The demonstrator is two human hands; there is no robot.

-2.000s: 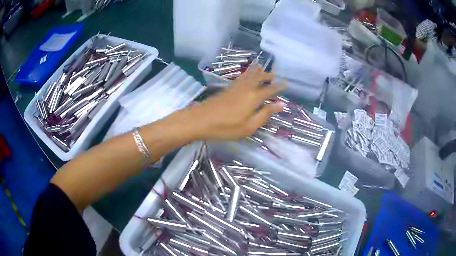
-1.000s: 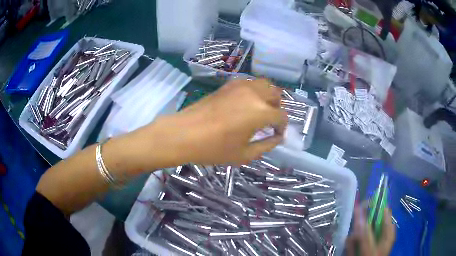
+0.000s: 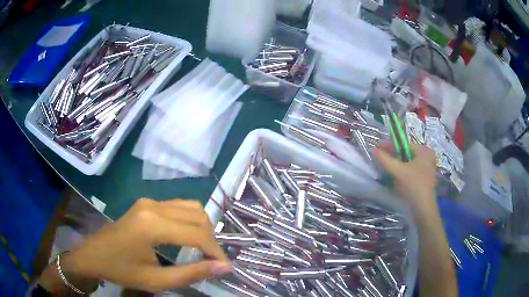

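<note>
The large white main bin (image 3: 262, 142) is full of silver tubes with dark red wires. My left hand (image 3: 154, 246), with a bracelet, is at the bin's left side. Its thumb and index tips come close together over the tubes; whether they pinch anything cannot be told. My right hand (image 3: 415, 174) is beyond the bin's right side and holds a green two-armed tool, likely tweezers (image 3: 400, 136), pointing up and away. The hand is close to the right end of the shallow clear box (image 3: 296, 110) of tubes. The tool's tip is blurred.
A second white tub (image 3: 184, 49) of tubes is at left, with translucent sheets (image 3: 194, 125) beside it and a blue folder (image 3: 49, 49) beyond. A small clear box (image 3: 255, 78) and frosted lids (image 3: 348, 52) stand behind. White labels (image 3: 444, 148), a white device (image 3: 487, 180) and a blue tray (image 3: 475, 270) are at right.
My left hand has pulled back from over the shallow box to the main bin's left side. My right hand, with the green tool, has moved up and forward from the blue tray's edge.
</note>
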